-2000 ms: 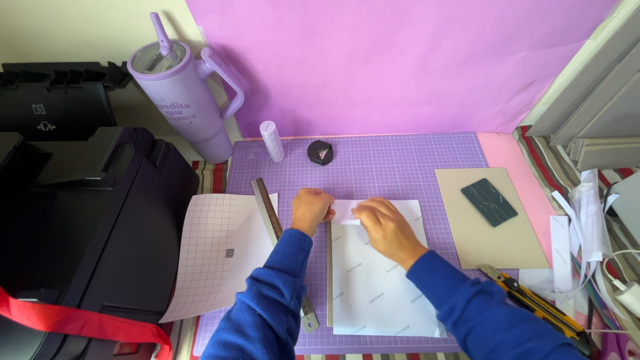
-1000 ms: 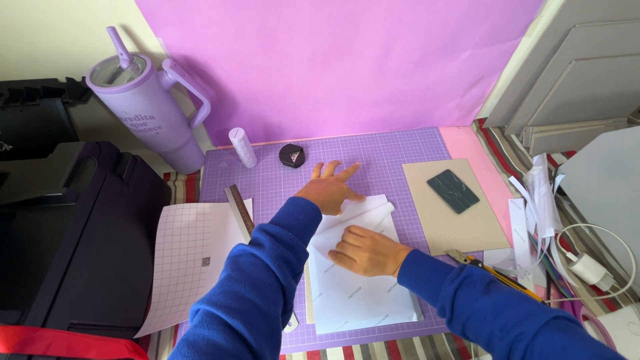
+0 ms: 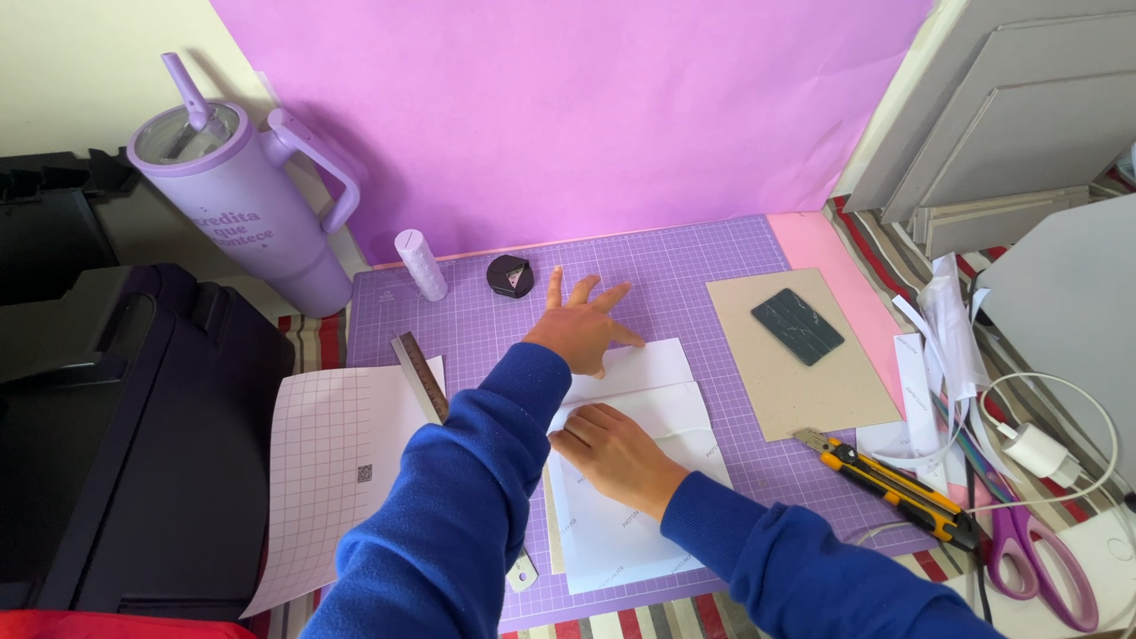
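A sheet of white printed-back paper [image 3: 639,532] lies over a piece of greyboard [image 3: 556,524] on the purple cutting mat [image 3: 657,253]. Its top part shows a white strip [image 3: 643,364] and a fold or lifted layer across it. My left hand [image 3: 581,330] is spread, fingers apart, over the strip's upper left corner. My right hand [image 3: 617,453] rests on the sheet below, its fingers curled at the left edge near the fold; whether they pinch the paper is unclear. A metal ruler [image 3: 420,377] lies partly under my left sleeve, beside a grid-marked sheet [image 3: 319,461].
Behind stand a lilac tumbler [image 3: 248,204], a small lilac cylinder [image 3: 421,266] and a black corner punch [image 3: 510,277]. At right are greyboard [image 3: 754,382] with a dark card [image 3: 798,327], a yellow utility knife [image 3: 896,497], purple scissors [image 3: 1021,550], paper strips [image 3: 914,390] and a charger [image 3: 1043,454]. A black printer [image 3: 160,426] is left.
My left hand has opened and spread over the sheet's top; two seconds ago both hands were closed near its top edge. My right hand has moved down and left on the paper.
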